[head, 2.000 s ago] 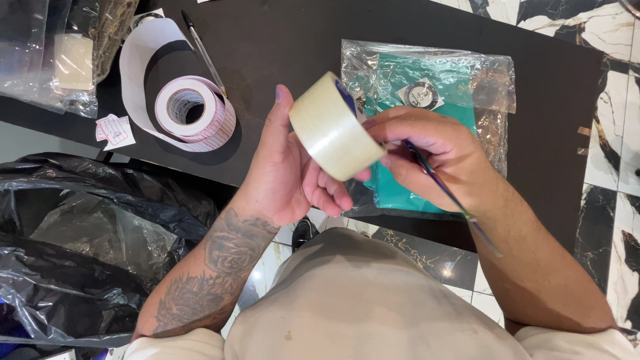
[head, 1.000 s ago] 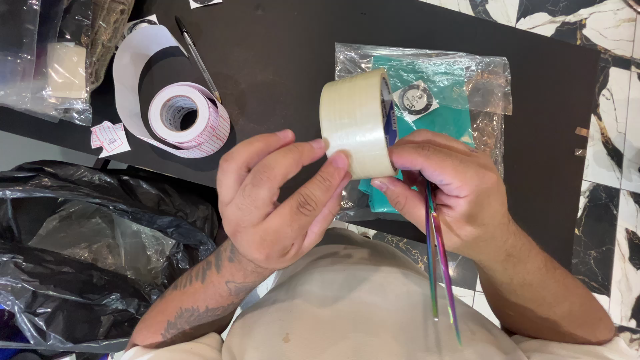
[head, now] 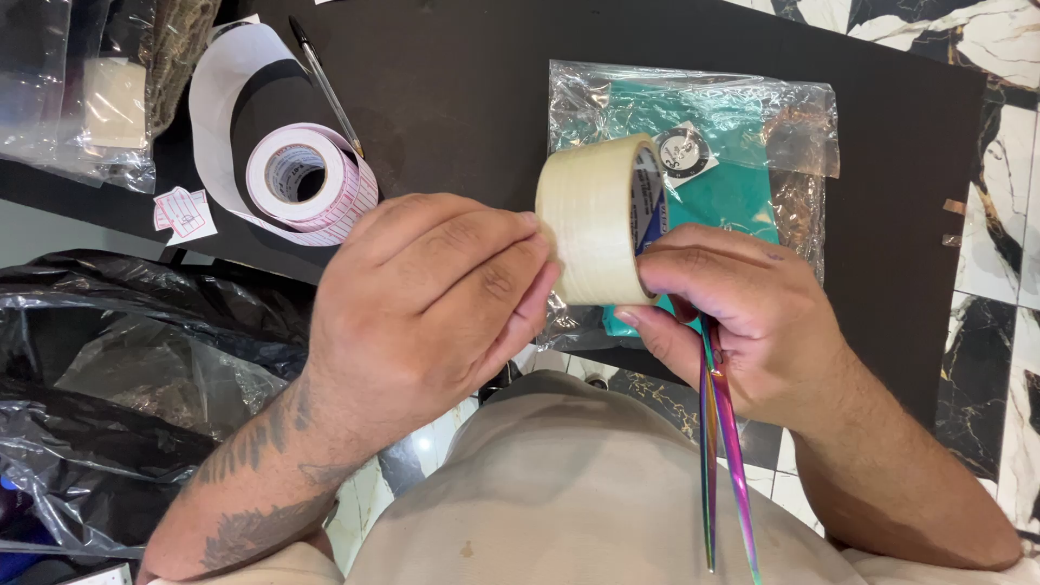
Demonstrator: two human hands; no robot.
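Observation:
My right hand (head: 739, 317) grips the lower edge of a roll of clear packing tape (head: 589, 219), fingers inside its core. The same hand holds rainbow-coloured metal scissors (head: 715, 439), their slightly parted blades pointing down toward my body. With fingertips bunched together, my left hand (head: 439, 301) touches the left side of the roll; whether it pinches the tape end cannot be told. Behind the roll, a clear plastic bag (head: 800, 195) with a folded teal item (head: 731, 199) inside lies on the black table (head: 455, 89). A round black-and-white sticker (head: 681, 153) shows on the bag.
A roll of printed labels (head: 309, 183) stands at the left with its strip curling behind. Beside it lie a pen (head: 329, 89) and loose labels (head: 183, 213). Clear bags (head: 73, 97) fill the upper left corner. A black plastic bag (head: 122, 349) is below the table's left edge.
My left hand, palm up beside the roll two seconds ago, has turned over and its fingers have drawn together at the tape. The scissors now point down rather than to the lower right.

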